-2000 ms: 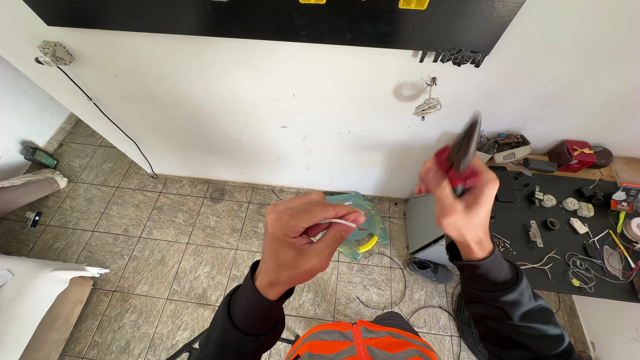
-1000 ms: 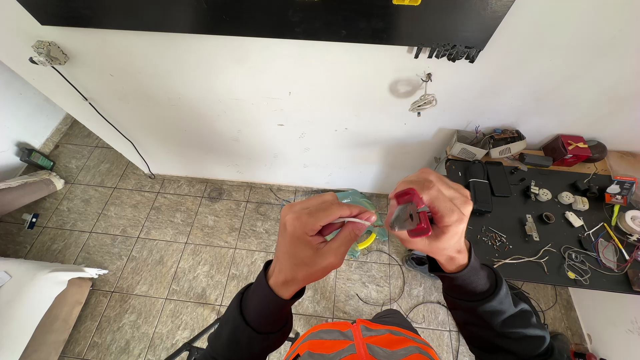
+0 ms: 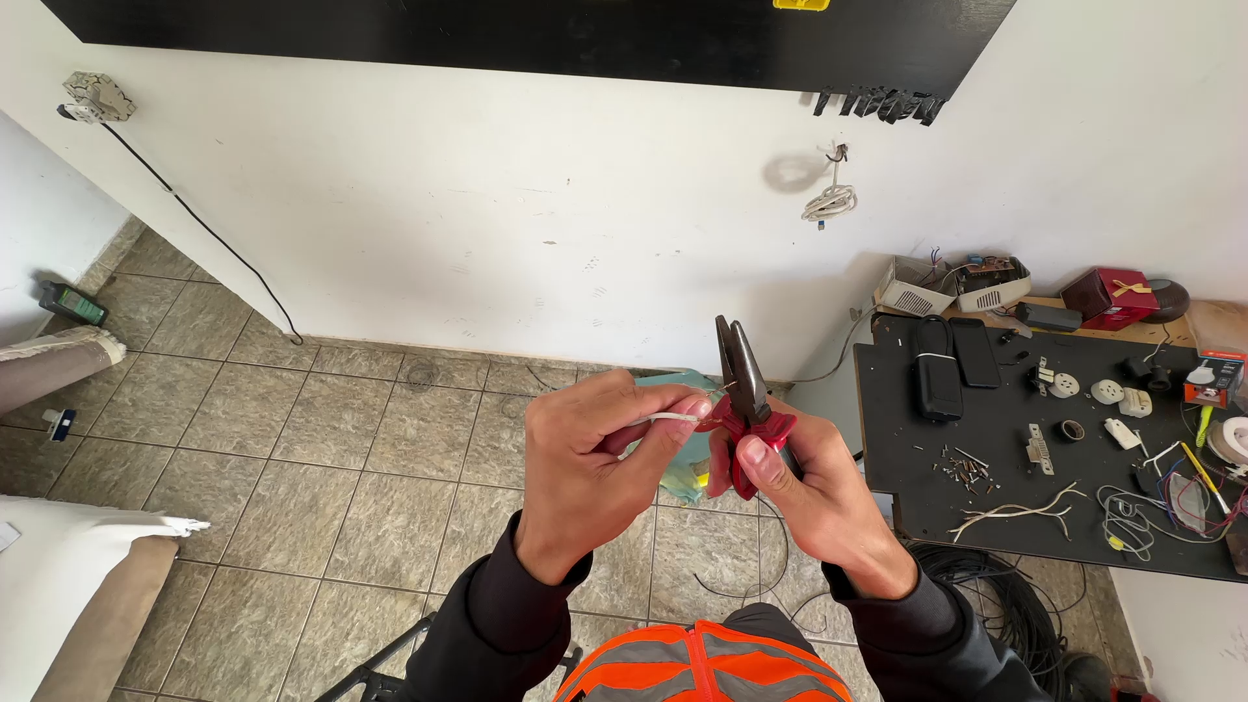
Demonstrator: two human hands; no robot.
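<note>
Between the thumb and fingers of my left hand is a short white insulated wire, with a bare end reaching toward the tool. My right hand grips red-handled pliers, whose metal jaws point up and stand slightly apart. The wire's end lies close beside the jaws; whether they touch it I cannot tell. Both hands are close together in front of the white wall, above the tiled floor. Behind them a green plastic bag is partly hidden.
A black-topped table at the right bears screws, sockets, wires and a power bank. Coiled black cable lies on the floor below it. A black board is on the wall above, and a cable coil hangs beneath it.
My right hand, raised at the right two seconds ago, has come in beside my left hand with the pliers. The pliers' jaws now point upward. My left hand still holds the wire.
</note>
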